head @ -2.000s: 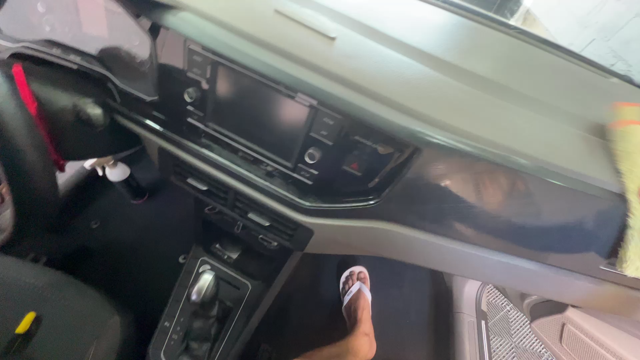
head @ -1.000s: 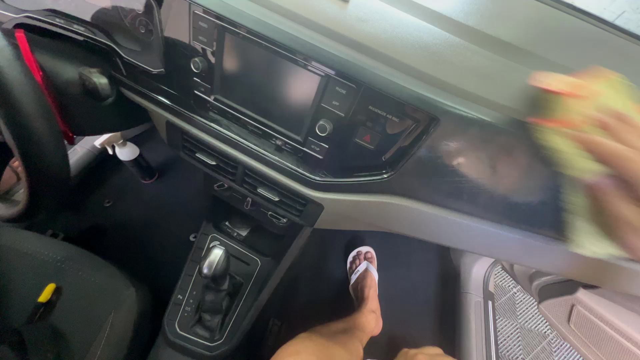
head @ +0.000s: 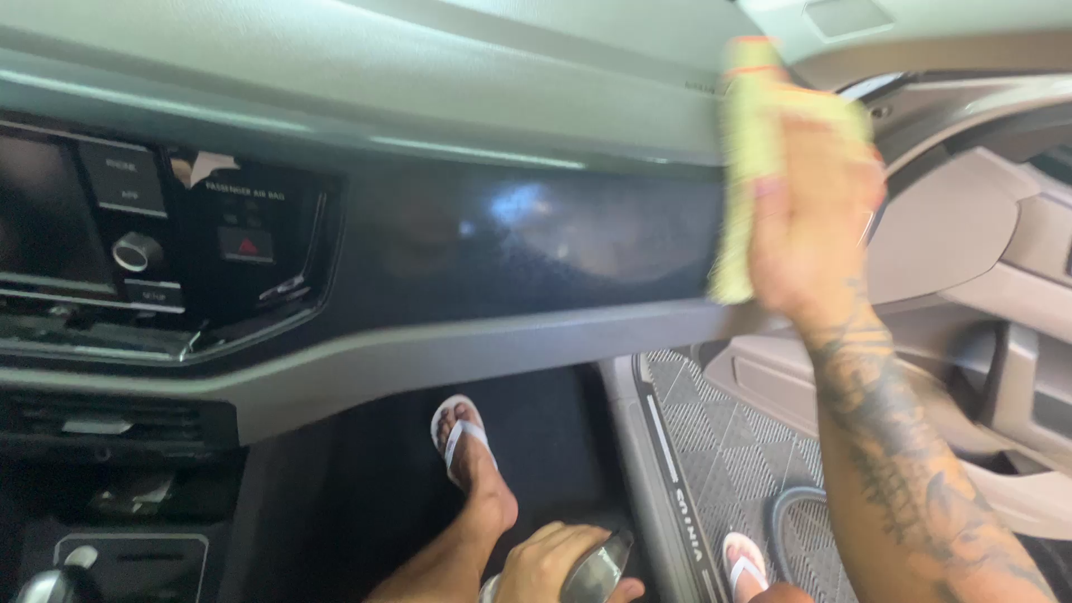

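Observation:
My right hand (head: 812,201), blurred by motion, presses a yellow cloth (head: 737,184) with orange edging against the passenger end of the car dashboard (head: 536,243). The cloth lies between my palm and the dark glossy trim, its upper part reaching the grey dash top. At the bottom centre my left hand (head: 553,561) is closed around a dark, partly see-through object (head: 596,569), perhaps a bottle; its lower part is cut off by the frame. Bluish light and a hazy patch show on the trim left of the cloth.
The centre screen (head: 50,218) and a round knob (head: 136,251) are at the left, above an air vent (head: 100,423). A foot in a white flip-flop (head: 465,435) rests on the dark floor. The open door (head: 930,226) is at right, with a hose (head: 779,528) on the grated floor outside.
The right hand and cloth came into fuller view and now lie at the trim's door end. The left hand, barely visible a second ago, now shows its held object. The view has shifted toward the passenger door.

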